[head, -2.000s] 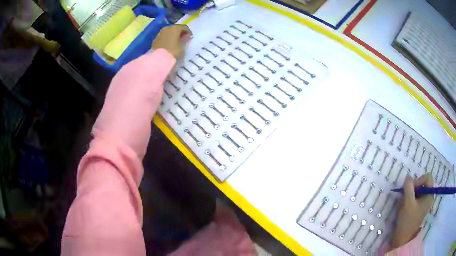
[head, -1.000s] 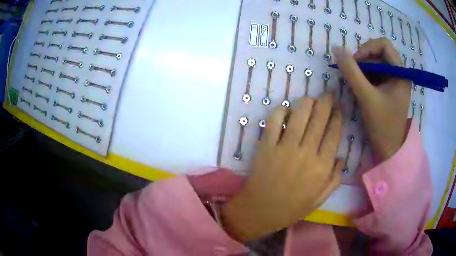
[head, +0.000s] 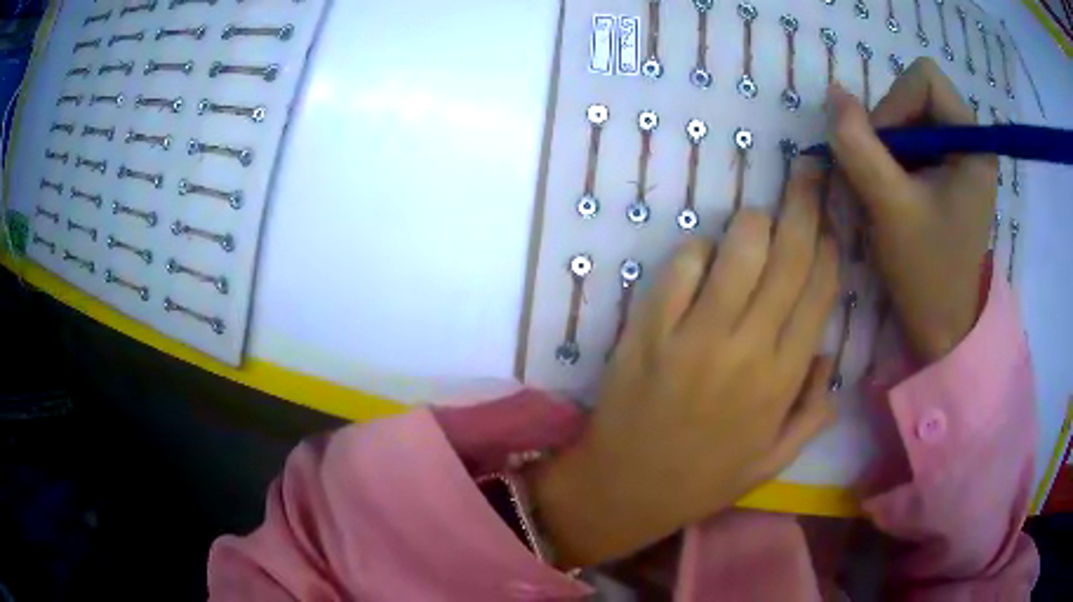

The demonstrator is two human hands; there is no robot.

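Note:
A pale carrier board [head: 559, 159] with rows of thin brown connector leads [head: 693, 174], silver rings at each end, lies in front of me. My left hand [head: 706, 365] rests palm down on the board's lower middle, fingers slightly apart, covering several leads. My right hand [head: 912, 194] holds a blue marker pen [head: 977, 144], its tip at a ring in the middle row, just above my left fingertips. Whether the tip touches the ring cannot be told.
A second carrier board [head: 261, 153] with rows of leads lies at the left. Yellow tape [head: 324, 396] runs along the table's near edge. White printed labels [head: 615, 45] are on the near board's upper left. A small green label [head: 17, 231] is at the left corner.
Since two seconds ago, my left hand has moved from the left board onto the right board. Since one second ago, both hands have shifted slightly right in the view; the pen remains in my right hand.

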